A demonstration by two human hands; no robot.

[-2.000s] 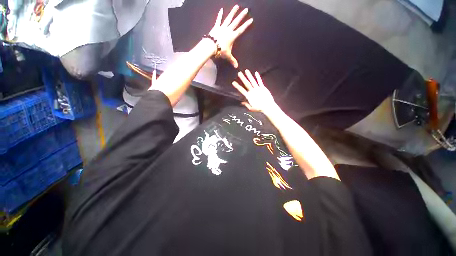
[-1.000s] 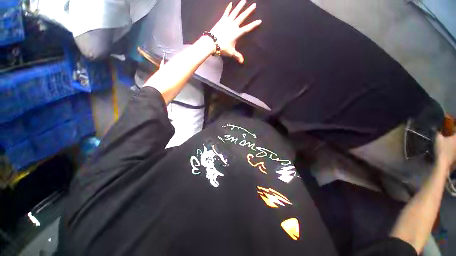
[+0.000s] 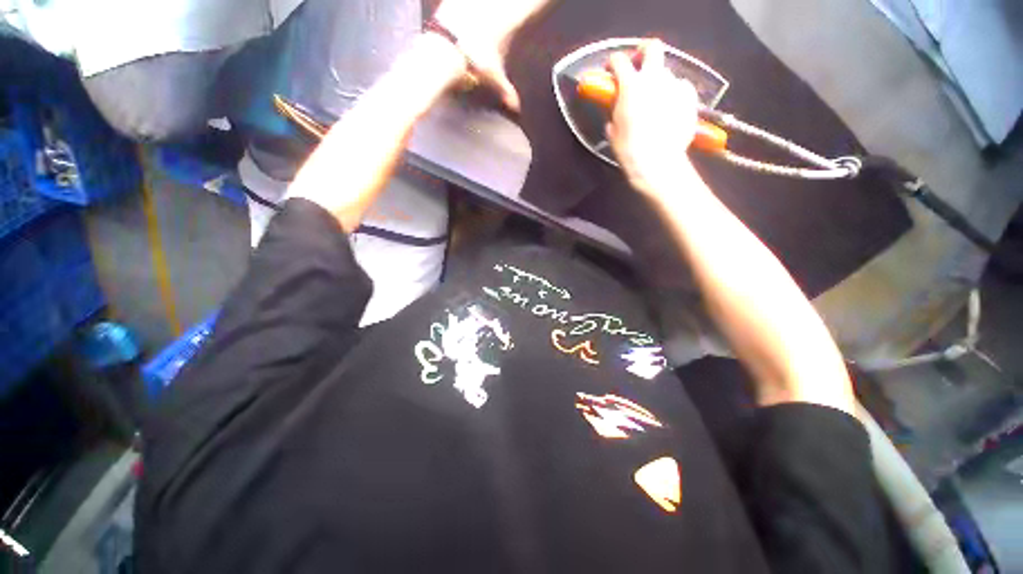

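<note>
A black garment panel (image 3: pixel 774 213) lies on the grey ironing table. My right hand (image 3: pixel 653 107) is closed around the orange handle of a steam iron (image 3: pixel 583 126), whose pale-rimmed sole rests on the panel. A pale braided hose (image 3: pixel 785 154) runs from the handle to the right. My left hand (image 3: pixel 485 39) lies at the panel's left part near the top edge of the picture; its fingers are partly cut off, so I cannot tell whether it grips the cloth.
The grey table cover (image 3: pixel 954 241) shows at right. A grey padded form (image 3: pixel 157 101) and pale cloth (image 3: pixel 123 34) are at upper left. Blue crates (image 3: pixel 34 191) stand at far left. A thin orange-brown edge (image 3: pixel 301 117) lies near my left forearm. A black cable (image 3: pixel 954 213) runs right.
My right hand has taken the iron from the right side and brought it onto the black panel. My left hand has moved up and left in the picture.
</note>
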